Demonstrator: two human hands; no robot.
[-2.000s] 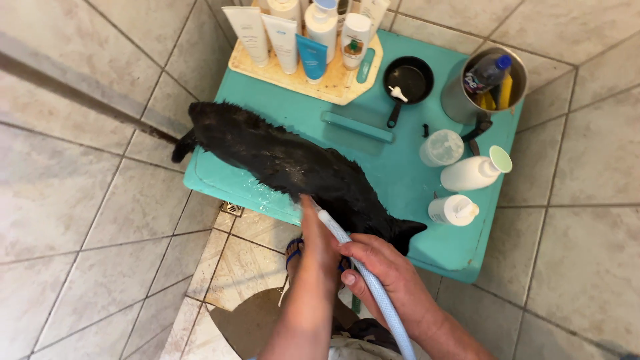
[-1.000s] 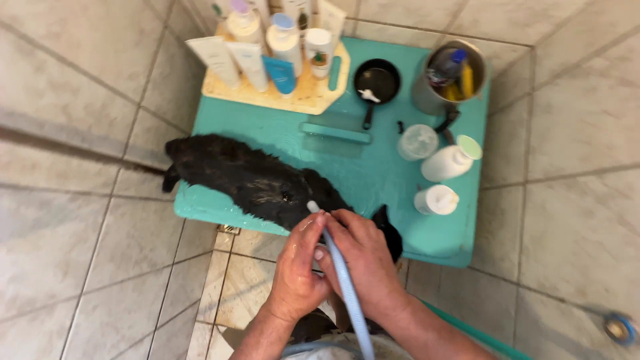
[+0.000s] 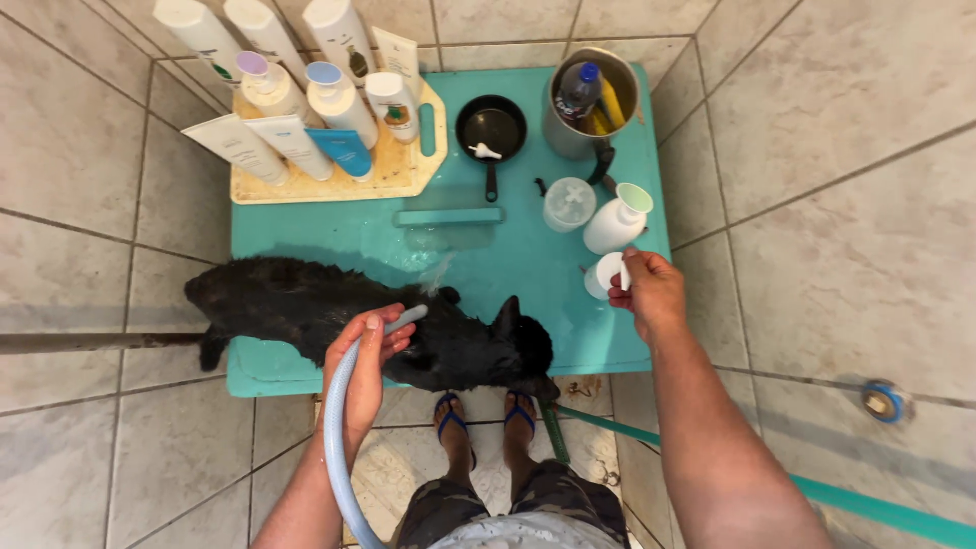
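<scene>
A wet black cat (image 3: 305, 305) lies along the front of a turquoise plastic table (image 3: 328, 229), its head to the right. My left hand (image 3: 370, 343) holds a pale blue braided hose (image 3: 339, 427) over the cat's back, and water sprays from the hose end. My right hand (image 3: 648, 286) is at a small white container (image 3: 604, 276), with the fingertips on a white piece at its top; whether that is a lid or a part of the container I cannot tell. Behind it stand a white bottle with a pale green top (image 3: 614, 225) and a clear plastic cup (image 3: 569, 204).
Bottles and tubes stand on a cream cutting board (image 3: 396, 179) at the back left. A small black pan (image 3: 492, 130) and a metal mug (image 3: 557, 114) holding a plastic bottle are behind. A green hose (image 3: 869, 507) runs at the right. Tiled walls enclose the table.
My right hand has left the hose and moved right to the small white container. My left hand still holds the hose, now farther left along the cat. Water now shows spraying from its end.
</scene>
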